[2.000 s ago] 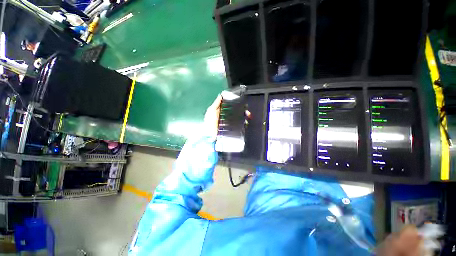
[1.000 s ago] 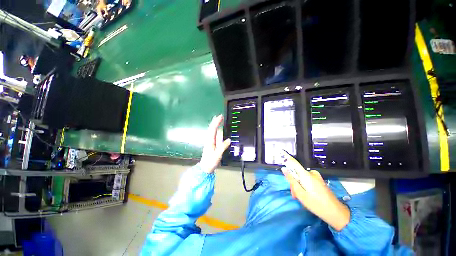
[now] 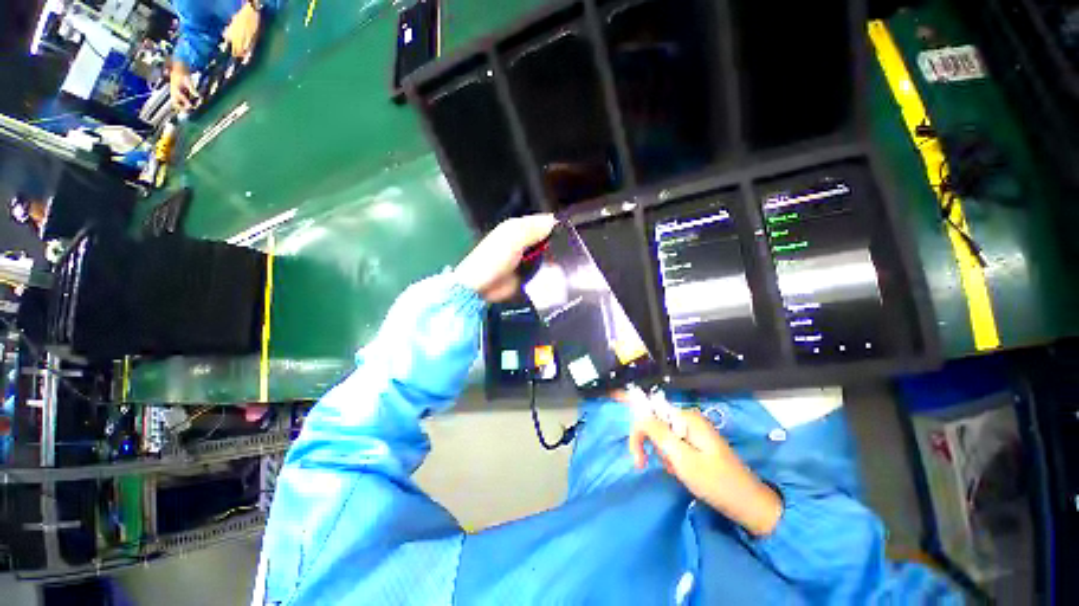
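Note:
My left hand (image 3: 511,255) grips the top end of a smartphone (image 3: 580,296), tilted and lifted out of the second pocket of the phone tray (image 3: 816,376). Its screen shows coloured squares low down. My right hand (image 3: 686,450) holds a white connector (image 3: 651,403) at the phone's lower edge; whether it is plugged in cannot be told. Another smartphone (image 3: 509,337), partly hidden behind the lifted one, lies in the leftmost pocket with a black cable (image 3: 538,426) at its lower edge. Two smartphones with text lists lie in the right pockets (image 3: 706,284) (image 3: 821,266).
A second tray of dark phones (image 3: 663,95) stands behind. A black tray stack (image 3: 160,296) is at the left bench edge. Yellow tape (image 3: 935,178), a coiled black cable (image 3: 976,178) and a barcode label (image 3: 952,63) are at right. Another person's hands (image 3: 243,30) show at upper left.
My left hand has moved to the second phone's top and raised it from its pocket. My right hand has moved down from its screen to its lower edge. The view has shifted.

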